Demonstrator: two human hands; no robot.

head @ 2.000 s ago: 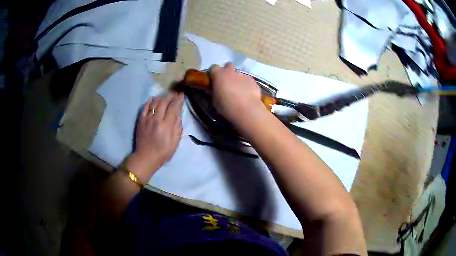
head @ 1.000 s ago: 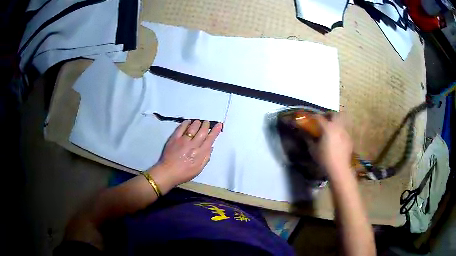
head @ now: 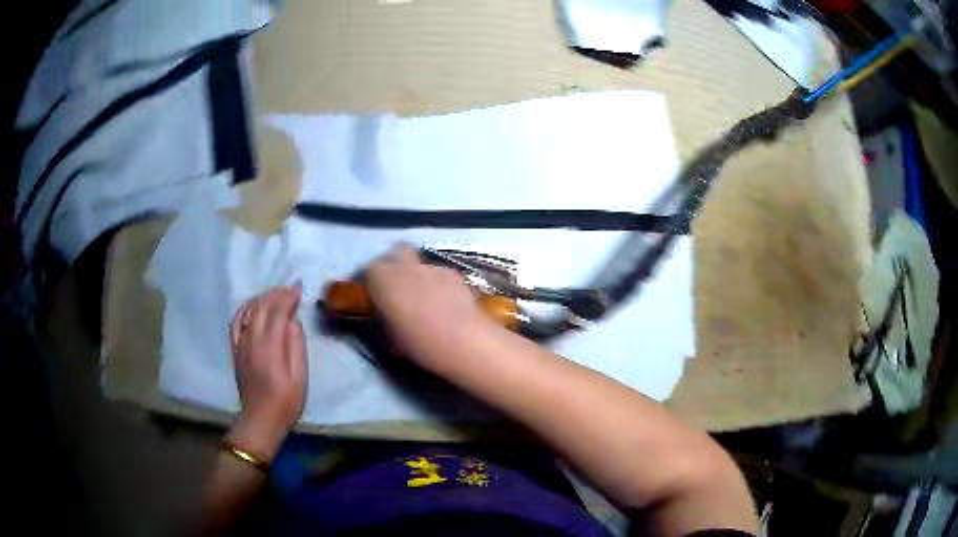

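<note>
A large pale garment panel (head: 567, 147) lies flat on the pressing table (head: 777, 273), with a curved cutout at its left end. A dark seam (head: 494, 219) runs along it. My right hand (head: 420, 304) is closed on the orange-brown handle of the iron (head: 347, 299), which is over the near half of the panel. My hand and forearm hide much of the iron, and its near side is blurred. My left hand (head: 270, 351) lies on the panel's left part, left of the iron, holding nothing. The short dark line seen earlier is hidden.
Draped pale layers with dark bands (head: 126, 126) lie at the left. Smaller pale pieces (head: 615, 26) are at the far side. The iron's wrapped hose (head: 683, 210) crosses the panel's right end to a blue line. Dark-handled scissors (head: 867, 357) lie on pale cloth at the right edge.
My right hand has brought the iron from the panel's right end back to the left, over the near half. My left hand has moved left. The hose now crosses the panel's right end.
</note>
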